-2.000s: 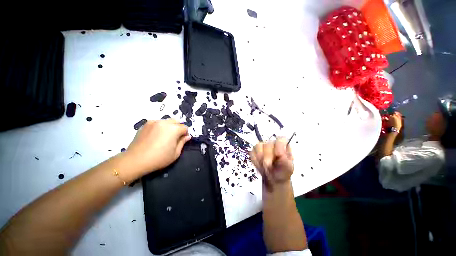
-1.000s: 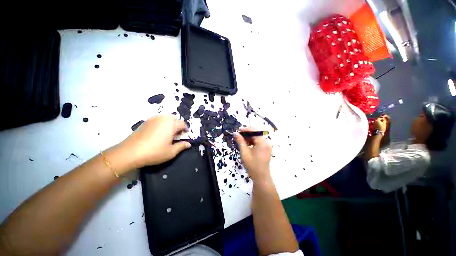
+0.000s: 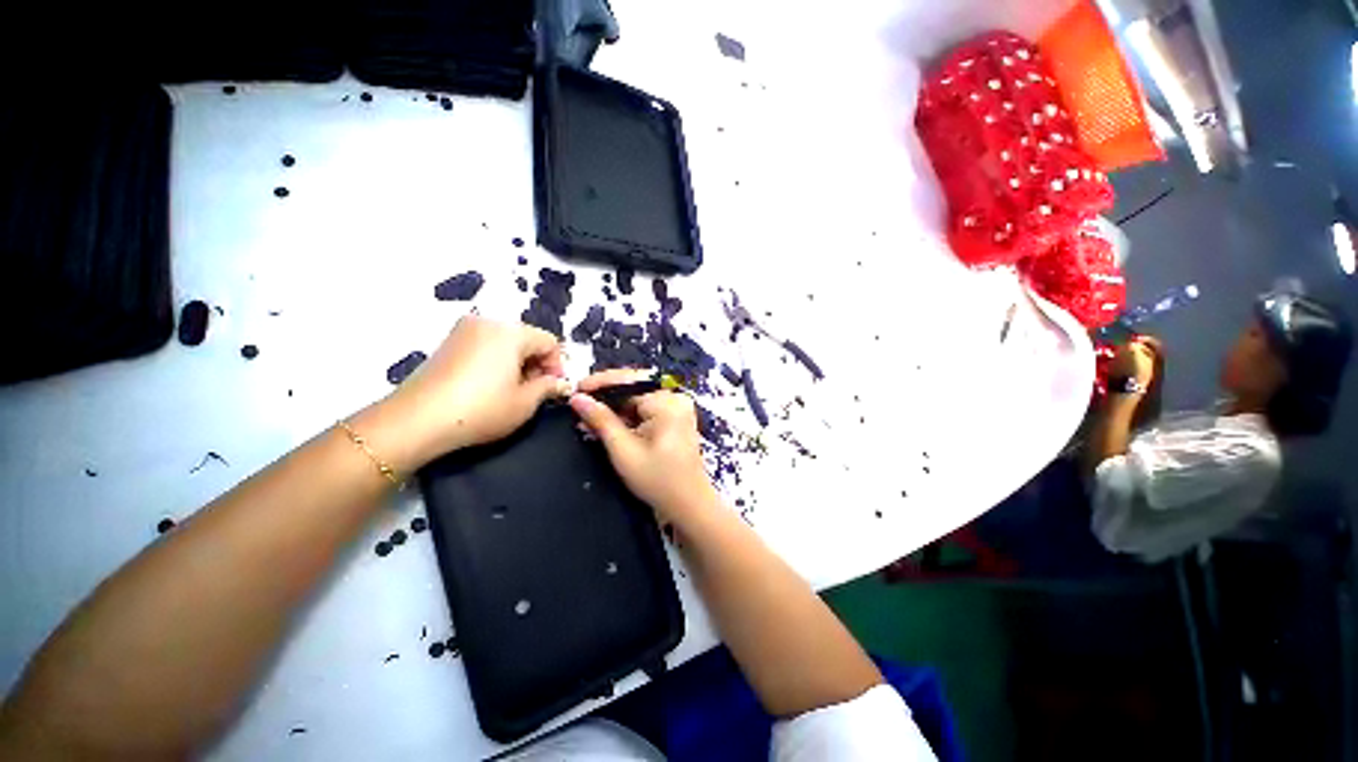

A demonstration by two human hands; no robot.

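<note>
A black tablet case (image 3: pixel 559 558) lies at the table's front edge, tilted slightly, with small light holes in its panel. My left hand (image 3: pixel 484 380) holds its far edge between thumb and fingers. My right hand (image 3: pixel 648 432) grips the trimming knife (image 3: pixel 638 389), a dark stick with a yellow end, its tip side close to my left fingertips at the case's far edge. The blade and the camera opening are hidden by my hands. Black trimming scrap (image 3: pixel 633 340) lies heaped just beyond my hands.
A small pile of cases (image 3: pixel 618 171) stands beyond the scrap. Tall case stacks (image 3: pixel 82 223) stand left and far left. Nippers (image 3: pixel 775 334) lie right of the scrap. A red dotted cloth (image 3: pixel 1013 149) and orange basket (image 3: pixel 1099 87) are far right. Another person (image 3: pixel 1191 462) works at the right.
My right hand has moved left with the knife, up to my left hand at the case's far edge. The near end of the case has swung slightly right.
</note>
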